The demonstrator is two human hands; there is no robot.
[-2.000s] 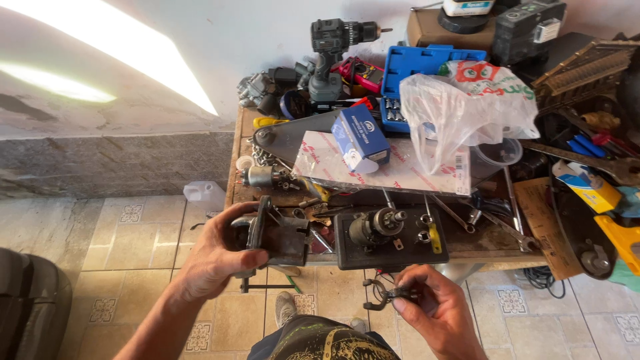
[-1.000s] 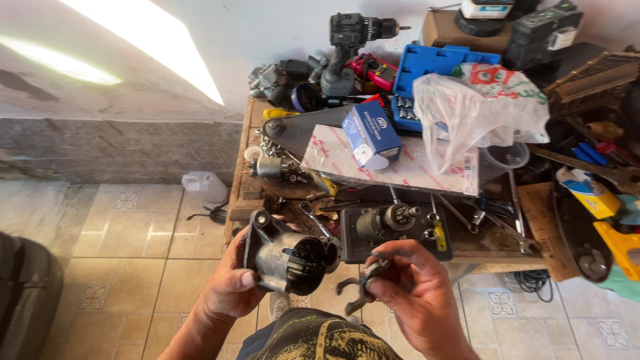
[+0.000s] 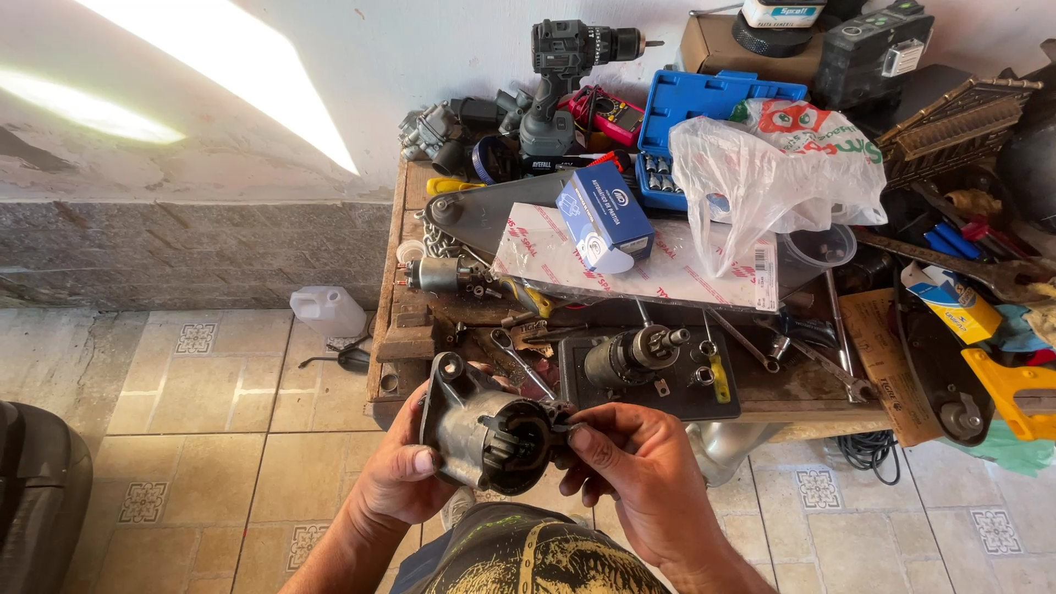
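Observation:
My left hand [image 3: 404,474] grips a grey metal starter motor housing [image 3: 474,425] by its flange side, its round opening tilted toward me. At the housing's right side, the fingers of my right hand [image 3: 631,462] pinch a dark shift fork [image 3: 563,429], mostly hidden by the fingers and set against the opening. Beyond my right hand, a starter drive with its pinion gear [image 3: 635,356] lies on a black plastic tray [image 3: 590,400]. A cylindrical starter solenoid [image 3: 433,274] rests near the bench's left end.
The wooden bench [image 3: 404,338] carries a ratchet wrench [image 3: 524,363], a blue box [image 3: 606,216], a blue socket case [image 3: 701,103], a plastic bag [image 3: 767,173] and a cordless drill [image 3: 561,82]. A yellow-handled saw [image 3: 1011,396] lies right. A plastic jug [image 3: 327,312] stands on the floor.
The housing has turned so its round opening faces me. My right hand has brought the fork from apart on the right up to the housing's side.

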